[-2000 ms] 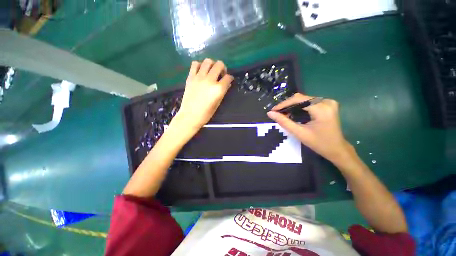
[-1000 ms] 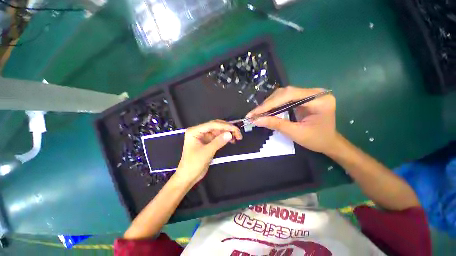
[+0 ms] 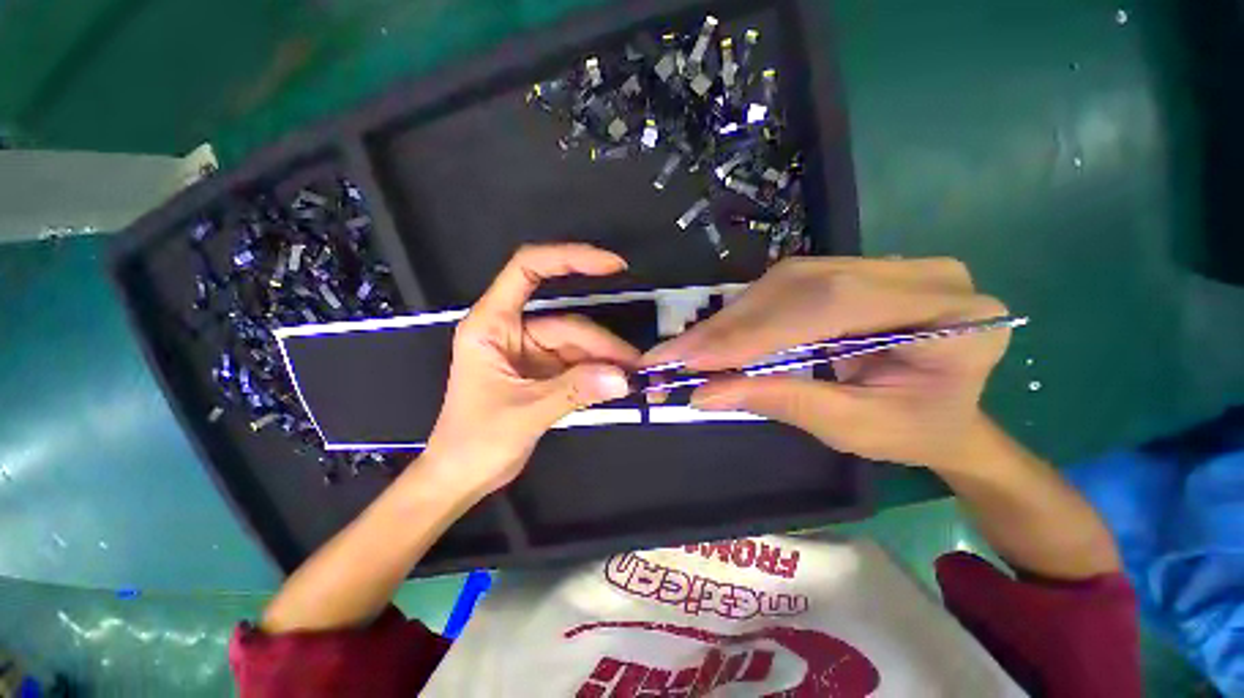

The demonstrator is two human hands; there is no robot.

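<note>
My right hand [image 3: 832, 357] holds slim metal tweezers [image 3: 928, 337], with the tips pointing left at my left fingertips. My left hand [image 3: 512, 375] pinches a small dark part, likely a flex-cable part [image 3: 639, 386], between thumb and fingers; the fingers hide most of it. Both hands nearly meet above the pad sheet [image 3: 375, 387], a long black sheet with a white border. The sheet lies across the black divided tray [image 3: 178, 396]. Whether a pad is at the tweezer tip cannot be told.
Loose flex-cable parts with shiny ends [image 3: 682, 102] lie in the tray's far right compartment. A second pile of dark parts [image 3: 293, 259] lies in the left compartment, partly under the sheet. A pale metal frame arm [image 3: 96, 194] reaches in at left. Blue cloth [image 3: 1173, 505] is at right.
My left hand has come from the tray's far side to the tweezer tips and now pinches a part. The view has moved closer; the clear box and paper have left the picture.
</note>
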